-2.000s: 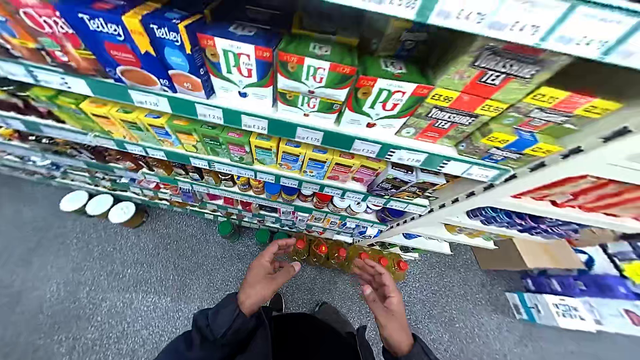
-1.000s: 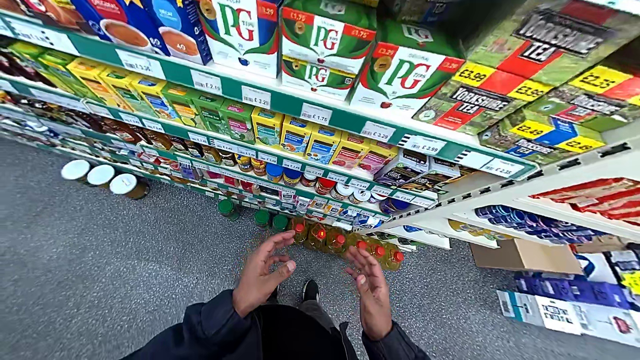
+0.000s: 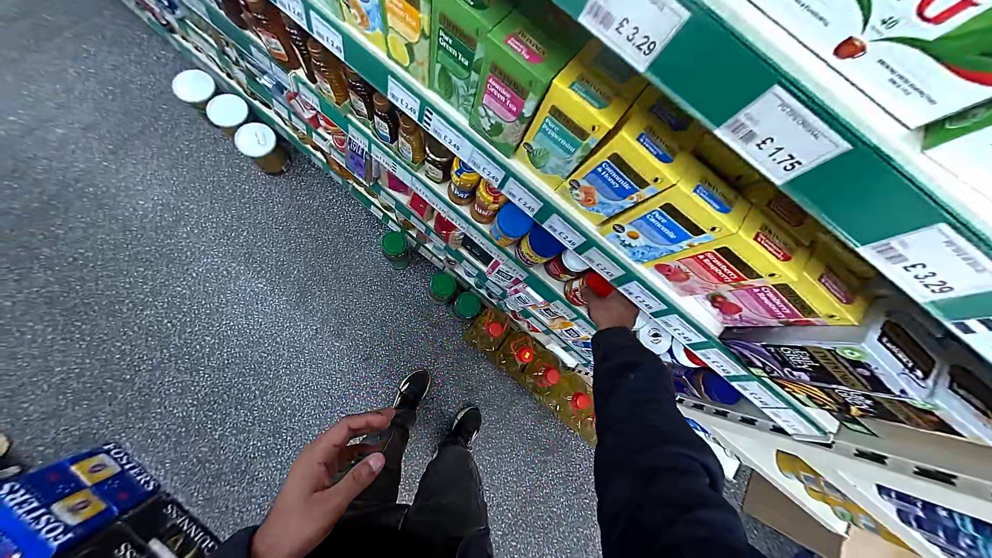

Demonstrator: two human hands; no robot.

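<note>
My right hand (image 3: 612, 308) reaches into the shelf of jars, at a jar with a red lid (image 3: 597, 284); its fingers are partly hidden, so a grip cannot be confirmed. Beside that jar stand a jar with a white lid (image 3: 567, 265) and jars with blue lids (image 3: 539, 245). Boxes of camomile tea (image 3: 659, 231) and other teas fill the shelf above. My left hand (image 3: 329, 480) hangs over the floor in front of my legs, fingers apart and holding nothing.
Bottles of yellow oil with red caps (image 3: 549, 377) and green-lidded jars (image 3: 442, 287) stand on the floor along the shelf foot. White-lidded tubs (image 3: 256, 139) are farther left. Packs of canned beer (image 3: 77, 496) lie at the bottom left. Price-labelled shelf edges (image 3: 783, 143) run above my right arm.
My right hand has moved from in front of my body to the jar shelf. My left hand stays raised, apart from the shelf. The view has turned and come closer to the shelves.
</note>
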